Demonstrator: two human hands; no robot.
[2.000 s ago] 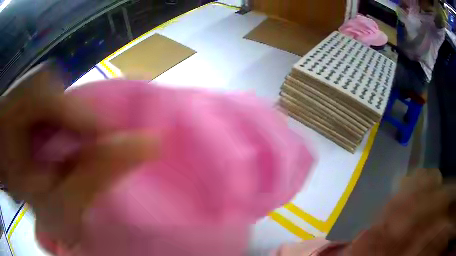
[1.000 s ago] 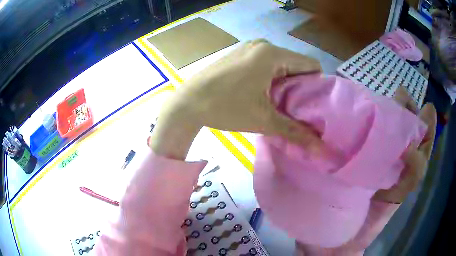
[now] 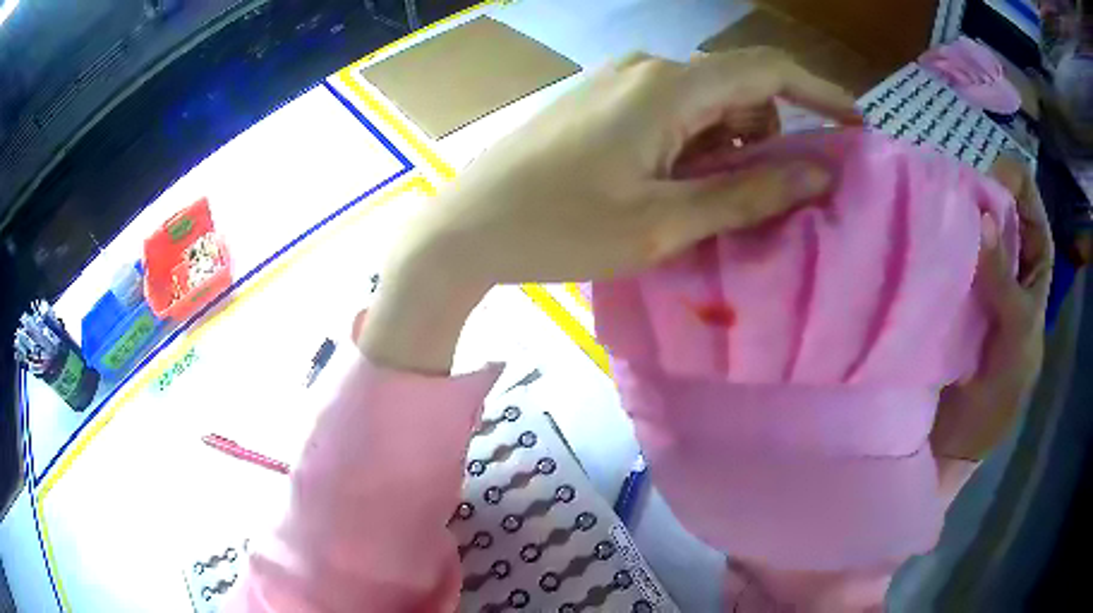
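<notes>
A pink work cap (image 3: 827, 311) is held up in front of me, its gathered crown spread out and its brim pointing down. A small red-orange mark shows on the crown. My left hand (image 3: 647, 180) comes across from the left and its thumb and fingers hold the crown's upper left part. My right hand (image 3: 1004, 323) holds the cap at its right edge, partly hidden behind the cloth. Below, a parts tray (image 3: 545, 515) with rows of dumbbell-shaped cutouts and small round parts (image 3: 545, 467) is partly covered by my left sleeve.
On the left are a pen holder (image 3: 60, 365), blue bin (image 3: 118, 335), red bin (image 3: 186, 269) and red pen (image 3: 246, 453). A cardboard sheet (image 3: 471, 74) lies at the back. A tray stack's top (image 3: 941, 117) and another pink cap (image 3: 968, 74) are upper right.
The cap was bunched and folded a second ago; now its crown is spread upright and smoother. My left hand has shifted slightly up along the crown. Earlier the cap was a blur further left.
</notes>
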